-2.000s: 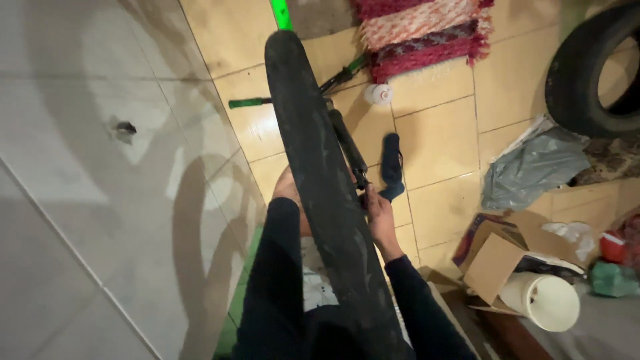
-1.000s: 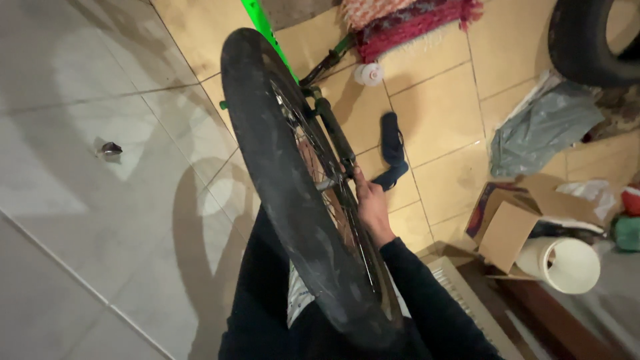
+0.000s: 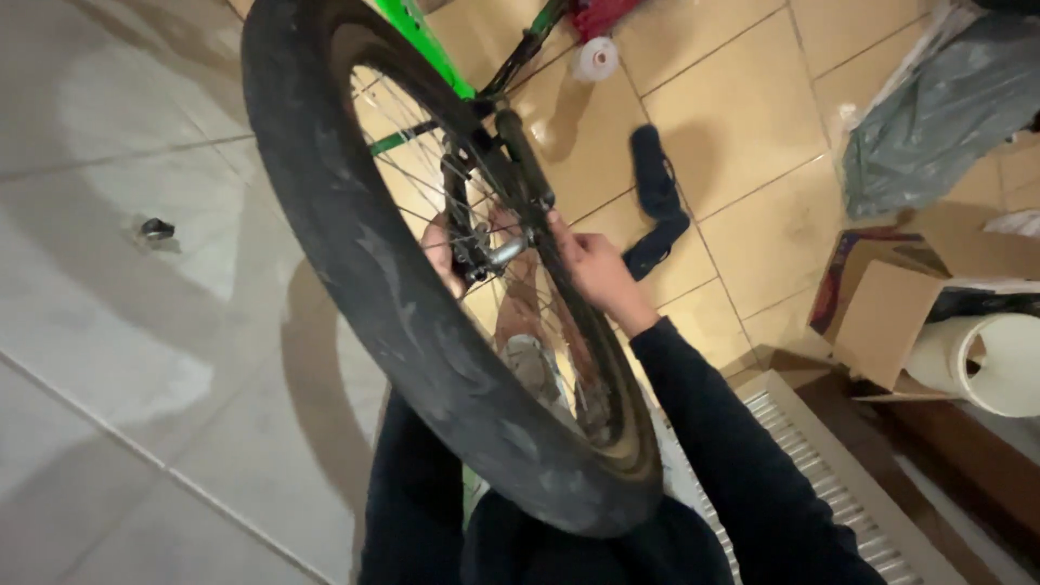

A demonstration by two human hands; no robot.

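A bicycle wheel with a worn black tyre [image 3: 382, 301] stands upright in front of me, tilted in the view. It sits in a black fork [image 3: 513, 146] joined to a bright green frame [image 3: 422, 49]. My right hand [image 3: 597, 272] is at the right side of the hub, its index finger touching the fork end; whether it grips anything is unclear. On the far side, my left hand [image 3: 443, 252] shows through the spokes, around the lower end of the other fork leg [image 3: 457, 195]. The metal hub [image 3: 508, 252] lies between both hands. Tyre and spokes hide part of my left hand.
Dark blue flip-flops [image 3: 654, 183] lie on the tiled floor beside a white round object [image 3: 597, 58]. Toward the right are a grey plastic bag [image 3: 926, 114], a cardboard box [image 3: 881, 317] and a white bucket [image 3: 999, 366]. A small dark knob [image 3: 156, 228] is on the pale tiled wall.
The wheel has turned from nearly edge-on to show its spokes and hub. My left hand, hidden one second ago, is visible through the spokes. My right hand stays by the hub.
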